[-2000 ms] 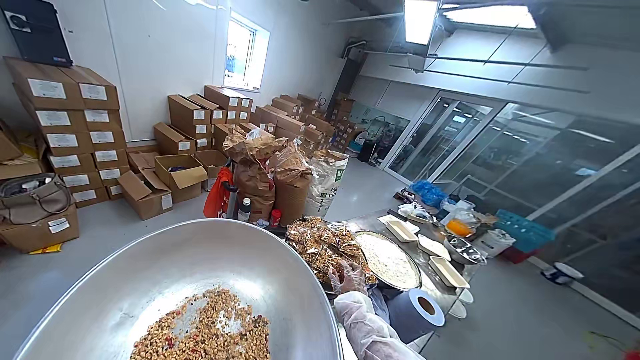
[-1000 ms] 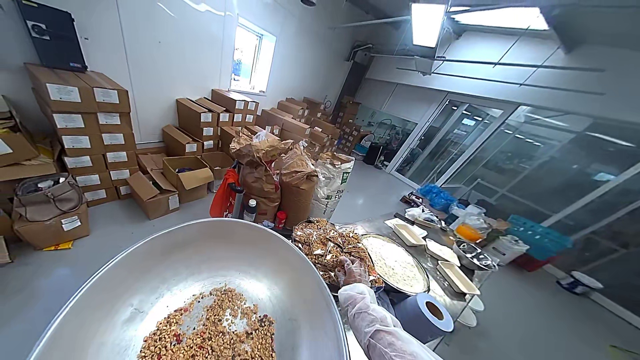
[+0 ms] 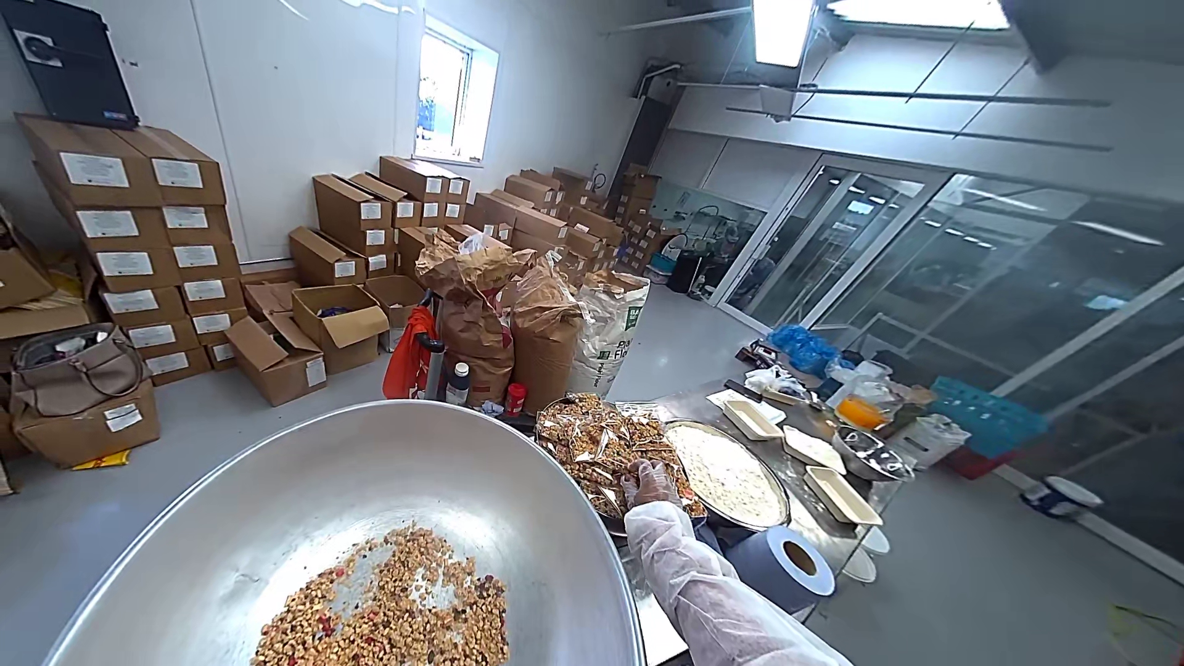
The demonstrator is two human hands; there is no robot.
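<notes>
My right hand (image 3: 653, 485), in a clear plastic glove and a white sleeve, rests on a heap of clear bags of granola (image 3: 592, 444); whether its fingers grip one is hidden. My left hand is out of view. At the lower left a large metal bowl (image 3: 370, 444) holds loose granola (image 3: 407, 592) with red bits. Just right of the bagged heap lies a wide round pan of pale, flaky food (image 3: 726, 474). A blue paper roll (image 3: 782, 566) is beside my forearm.
Pale rectangular trays (image 3: 842, 495) and a metal bowl (image 3: 869, 453) stand on the metal table (image 3: 805, 527). Behind are large paper sacks (image 3: 544, 324), a red cloth (image 3: 410, 356) and stacked cardboard boxes (image 3: 139, 231). A blue crate (image 3: 985, 416) stands at the right.
My right hand stays at the bagged granola, its fingers shifting slightly. The bowl and the granola in it look much the same.
</notes>
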